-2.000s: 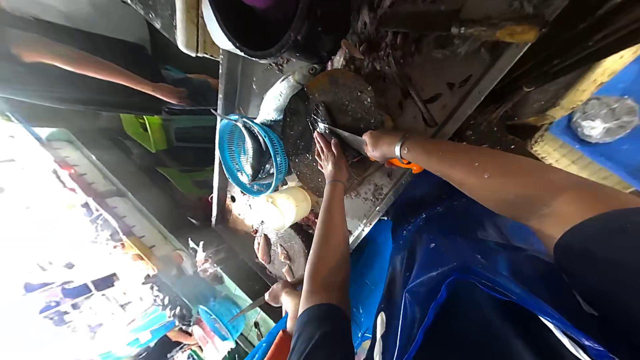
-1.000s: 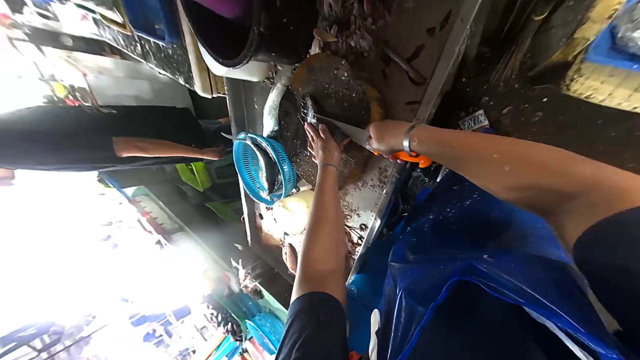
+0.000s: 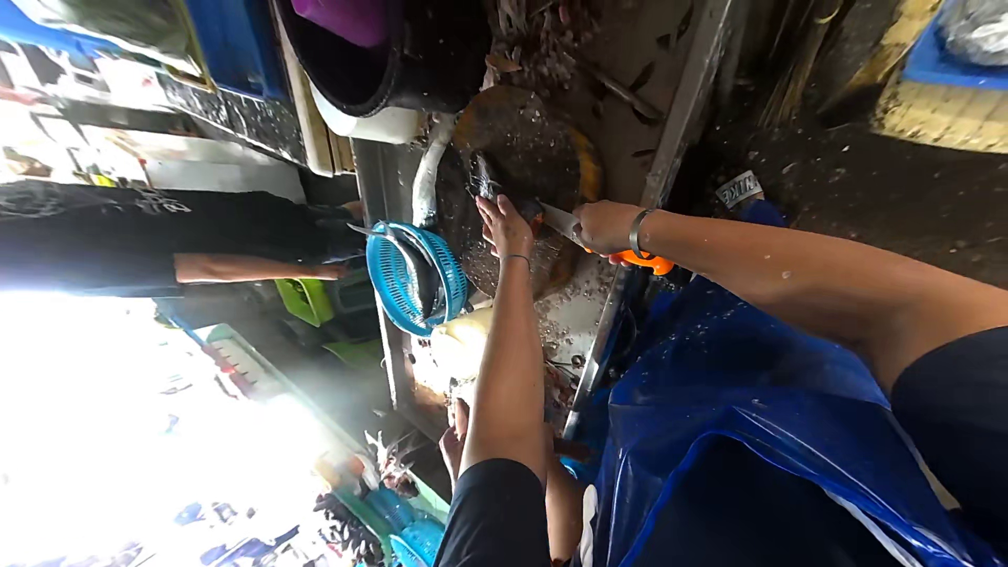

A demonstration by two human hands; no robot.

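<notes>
A knife with an orange handle is gripped in my right hand, its blade pointing toward my left hand over the round chopping block. My left hand rests on a small silvery fish on the block; its fingers are partly bent, and how firmly they hold the fish is unclear. A larger silvery fish lies along the block's edge. Beside the block, a blue plastic basket holds fish.
A black tub stands beyond the block. Fish scraps and a stick-like piece litter the metal-edged worktop. One person stands across it; another person's hand is near my left forearm.
The knife blade has drawn back from my left fingers toward my right side. My left hand stays at the small fish. The view has shifted.
</notes>
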